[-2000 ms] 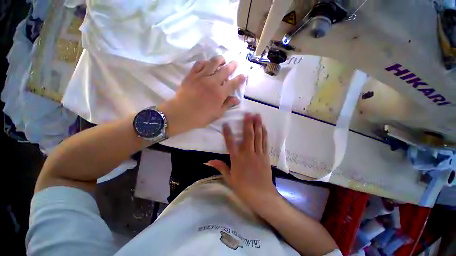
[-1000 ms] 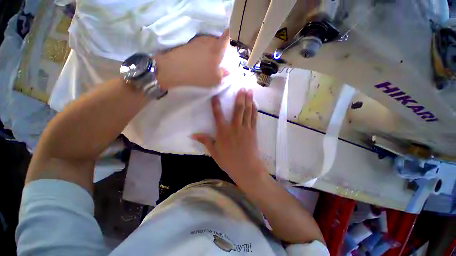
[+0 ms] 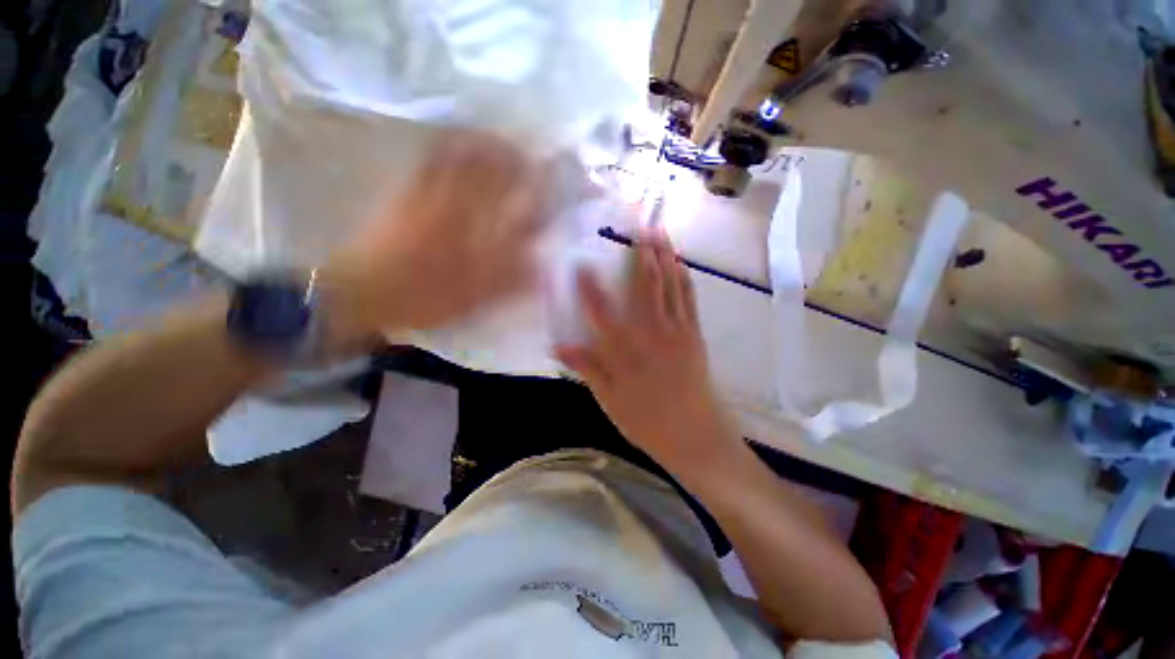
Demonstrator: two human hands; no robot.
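The large white garment piece [image 3: 374,77] lies bunched left of the needle, with one edge hanging over the front of the table. My left hand [image 3: 477,225], with a watch on the wrist, is badly blurred over the cloth; its fingers cannot be made out. My right hand [image 3: 644,328] lies on the bed below the presser foot [image 3: 696,152], fingers pointing toward the needle. A blurred bit of white cloth shows at its thumb and forefinger; whether it is gripped is unclear. A narrow white strip [image 3: 908,315] lies looped on the bed to the right.
The HIKARI sewing machine head [image 3: 1005,167] stands at the upper right. Pale blue cloth [image 3: 1121,431] lies at its right end. A red crate [image 3: 908,566] with scraps is below the table. More white cloth [image 3: 77,219] hangs at the far left.
My left hand has moved from beside the needle down and left. The cloth has drawn back from the bed below the needle, baring the dark seam line. My right hand stays near the needle.
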